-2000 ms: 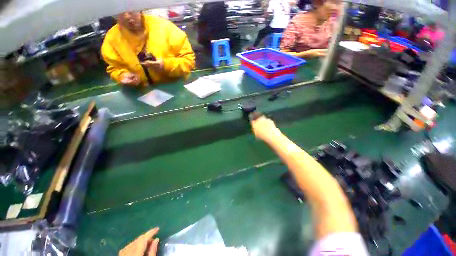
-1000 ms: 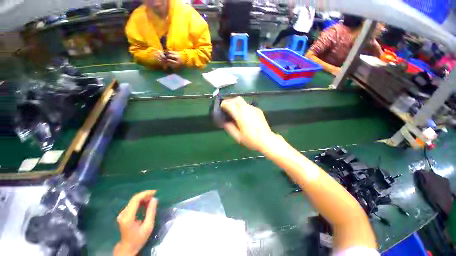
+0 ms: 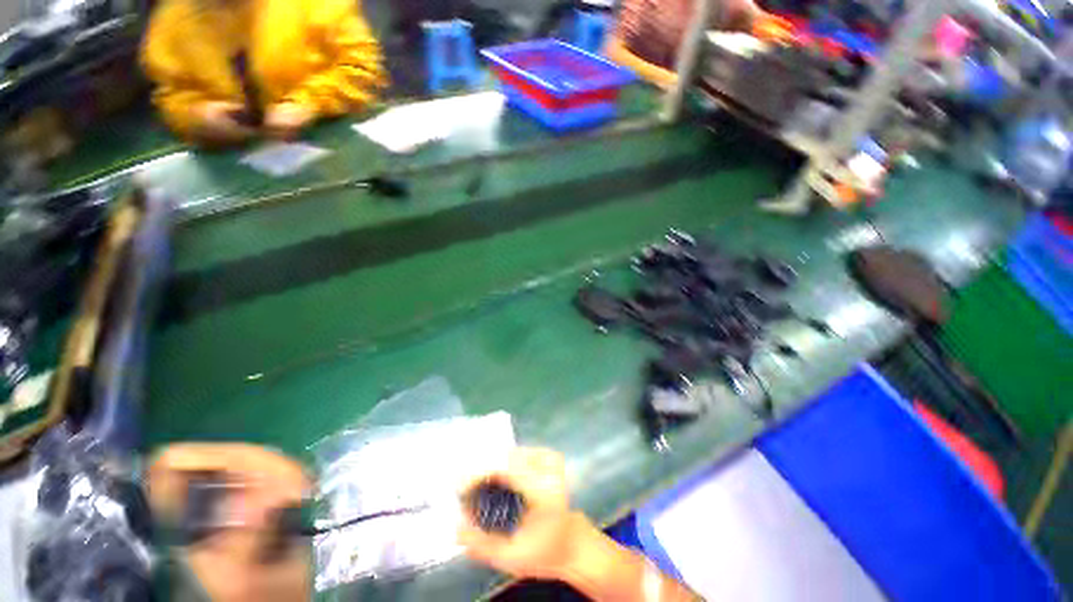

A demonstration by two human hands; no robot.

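Observation:
My left hand (image 3: pixel 231 476), blurred, is at the lower left around a black power adapter (image 3: pixel 207 506). My right hand (image 3: pixel 544 503) is closed around a round black cord bundle (image 3: pixel 495 506) at the bottom centre. A thin black cord runs between the two hands. It passes over a stack of clear bags and white sheets (image 3: pixel 394 465) on the green bench. Blur hides how the fingers of my left hand sit on the adapter.
A heap of black adapters (image 3: pixel 706 306) lies on the bench to the right. A blue bin (image 3: pixel 906 482) stands at the bench edge. Bagged adapters (image 3: pixel 88 529) lie at left. The conveyor belt (image 3: pixel 353 276) runs beyond, with a person in yellow opposite.
The view has turned right. My right hand has come back from over the conveyor to the bag stack with a cord bundle. My left hand, empty before, now holds an adapter.

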